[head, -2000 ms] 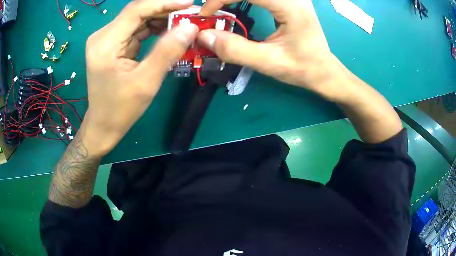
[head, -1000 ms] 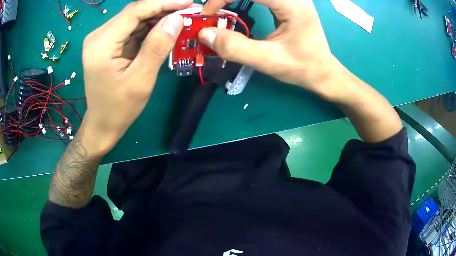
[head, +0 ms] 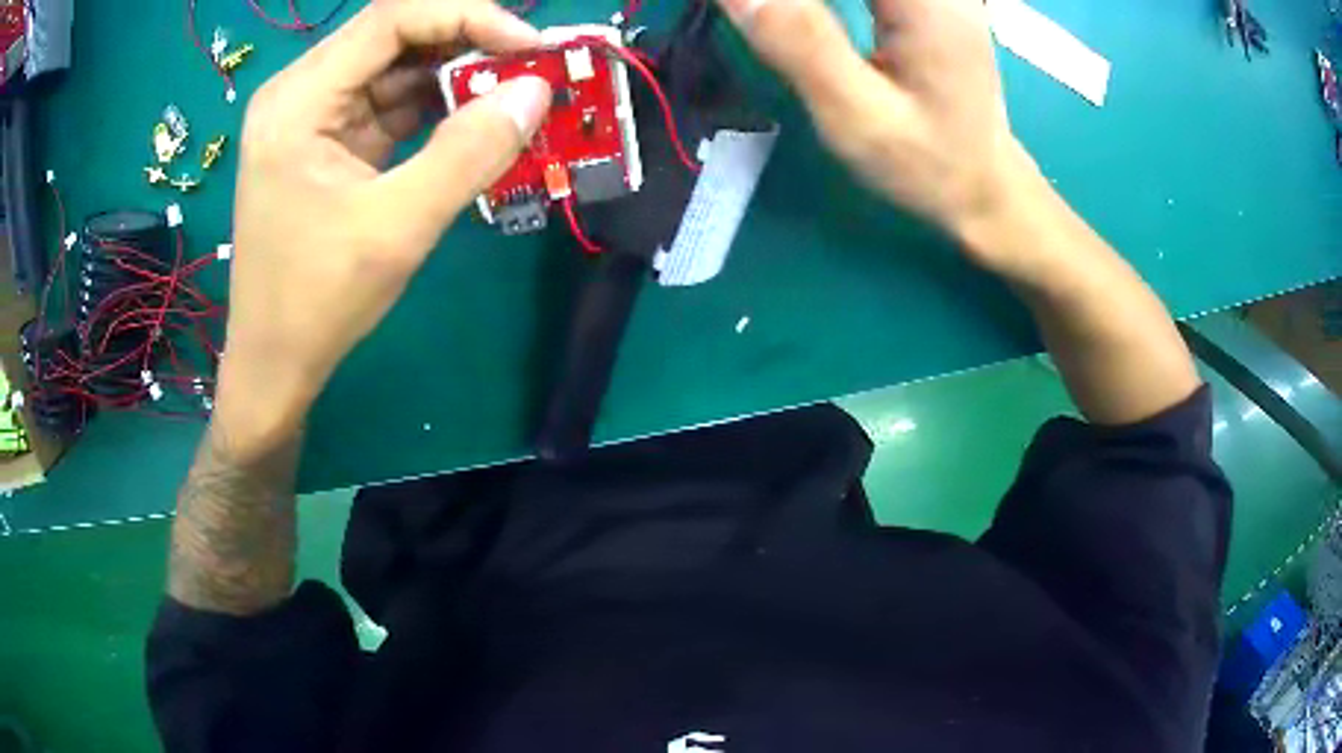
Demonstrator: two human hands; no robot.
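A red circuit board (head: pixel 593 111) with a white plate behind it is held at its left side by my left hand (head: pixel 346 206), thumb on the board's face. Red lead wires (head: pixel 670 111) run from the board to the black handheld unit body (head: pixel 592 338), which lies beneath with its handle towards me. A grey-white grille band (head: pixel 718 206) shows at the unit's right. My right hand (head: pixel 898 118) is off the board, up and to the right; its fingertips are near the frame's top edge and it holds nothing visible.
Black ribbed parts with red wires (head: pixel 125 302) lie at the left. Small brass-coloured parts (head: pixel 172 147) lie above them. A white strip (head: pixel 1052 49) lies at the top right, and dark leads (head: pixel 1245 25) lie beyond it. The bench edge (head: pixel 824 400) runs in front of me.
My right hand has let go of the board and moved up and right. My left hand has shifted the board left and tilted it. More of the grille band shows.
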